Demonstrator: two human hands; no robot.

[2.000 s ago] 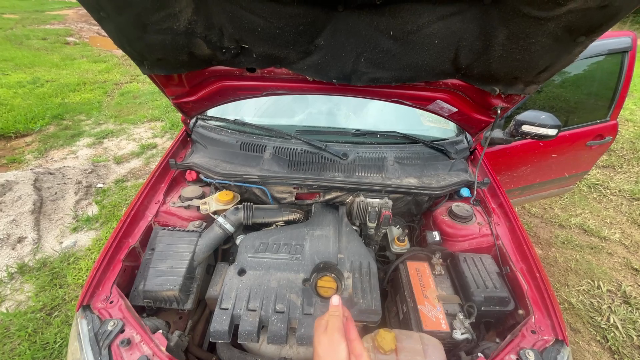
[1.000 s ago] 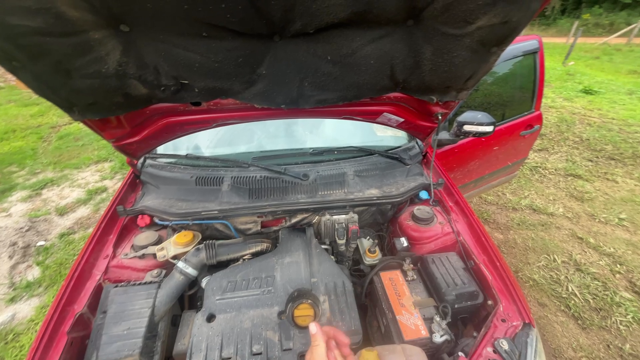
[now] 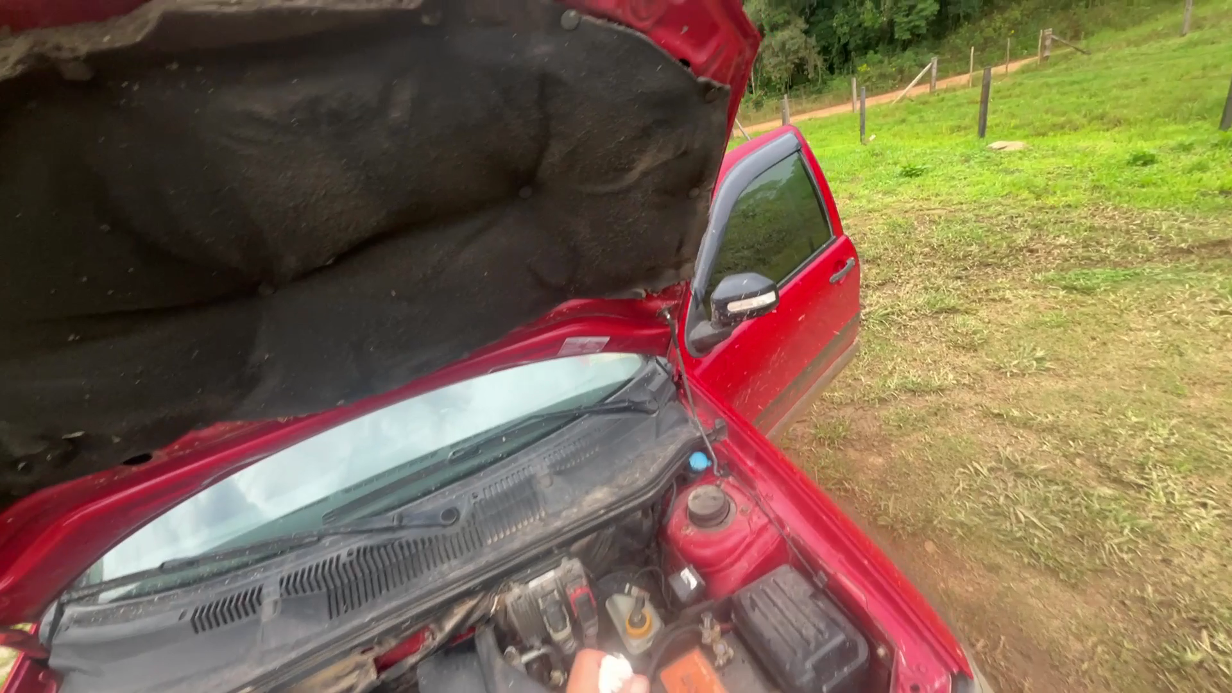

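At the bottom edge shows part of one hand, seemingly my right hand (image 3: 589, 672), with a bright white patch at its fingertips that I cannot make out. It is over the engine bay of a red car, between the black engine cover (image 3: 452, 671) and the orange-topped battery (image 3: 691, 674). Just beyond it is a fluid reservoir with a yellow cap (image 3: 637, 622). To the right lie a black ribbed plastic box (image 3: 799, 630) and the strut tower's dark cap (image 3: 708, 505), with a blue cap (image 3: 699, 462) behind. My left hand is out of view.
The raised hood's black insulation (image 3: 366, 212) fills the upper left, above the windshield (image 3: 337, 457) and wipers. A thin prop rod (image 3: 685, 385) stands at the right. The front door (image 3: 804, 308) is open, beside its mirror (image 3: 745, 296). Grass and fence posts (image 3: 984, 102) lie beyond.
The view has swung up and to the right. The hand, earlier near the engine's yellow oil filler cap, now shows only at the bottom edge; that cap has left the view.
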